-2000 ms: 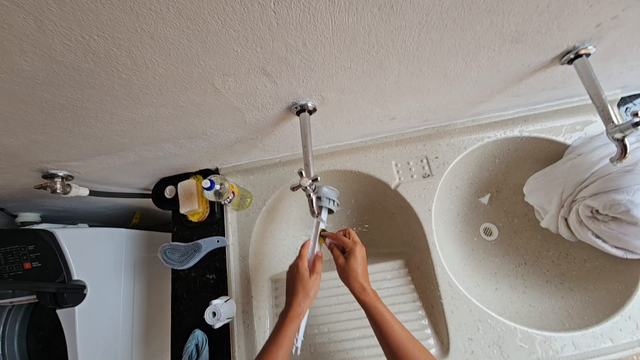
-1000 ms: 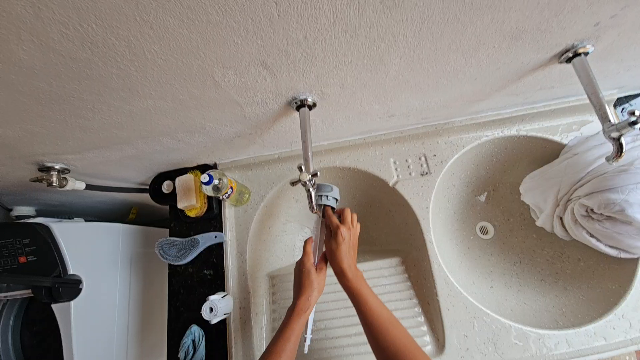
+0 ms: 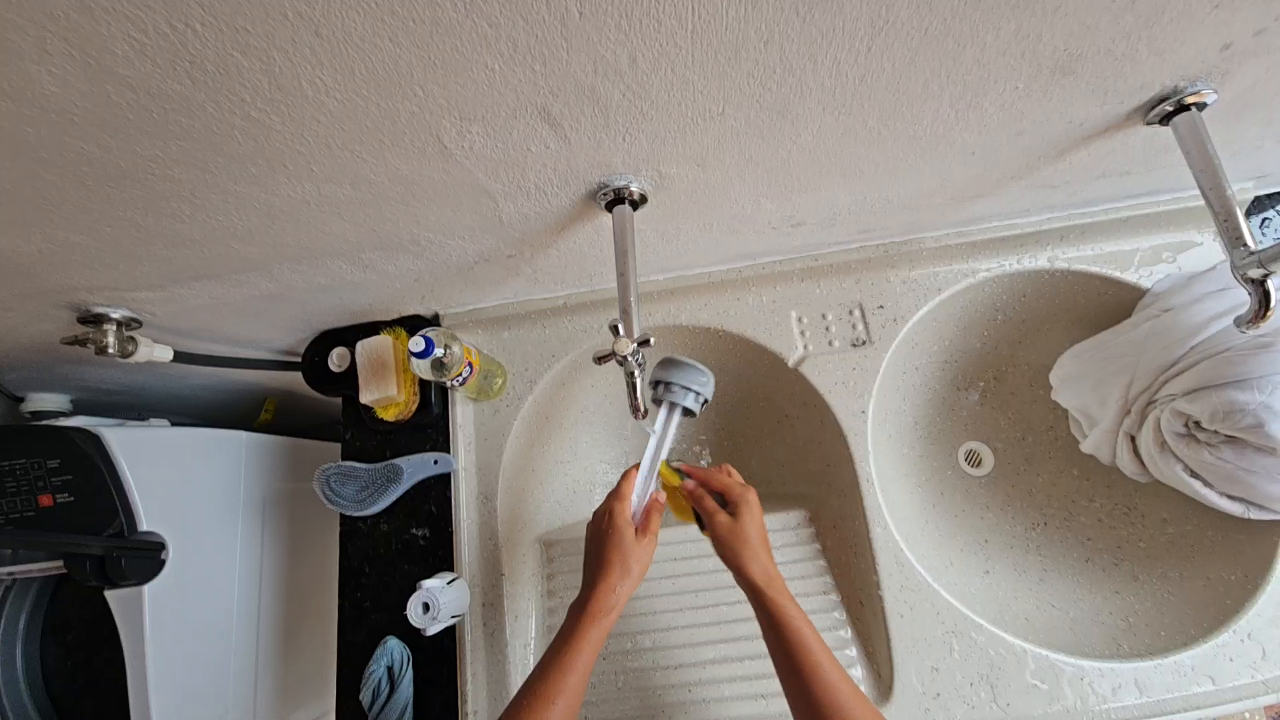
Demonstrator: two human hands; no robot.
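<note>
My left hand (image 3: pixel 620 535) grips the white shaft (image 3: pixel 656 450) of a long plastic part with a round grey cap (image 3: pixel 683 384) at its upper end. The part slants upward, its cap just right of the faucet spout (image 3: pixel 635 388). In my right hand (image 3: pixel 730 515) is a yellow sponge (image 3: pixel 678 492) with a dark side, held against or close beside the shaft; whether they touch cannot be told. Both hands are over the ribbed washboard basin (image 3: pixel 700 600). Part of the shaft is hidden by my left hand.
At left, a black ledge holds a bar of soap (image 3: pixel 378 370), a hairbrush (image 3: pixel 372 485), a white plastic piece (image 3: pixel 438 603) and a blue cloth (image 3: pixel 387 680). A bottle (image 3: pixel 458 366) lies near the basin rim. A washing machine (image 3: pixel 220 560) stands left; white fabric (image 3: pixel 1190 390) fills part of the right basin.
My right hand has moved down from close under the grey cap to lower along the shaft. The yellow sponge shows more plainly now, and the cap is uncovered.
</note>
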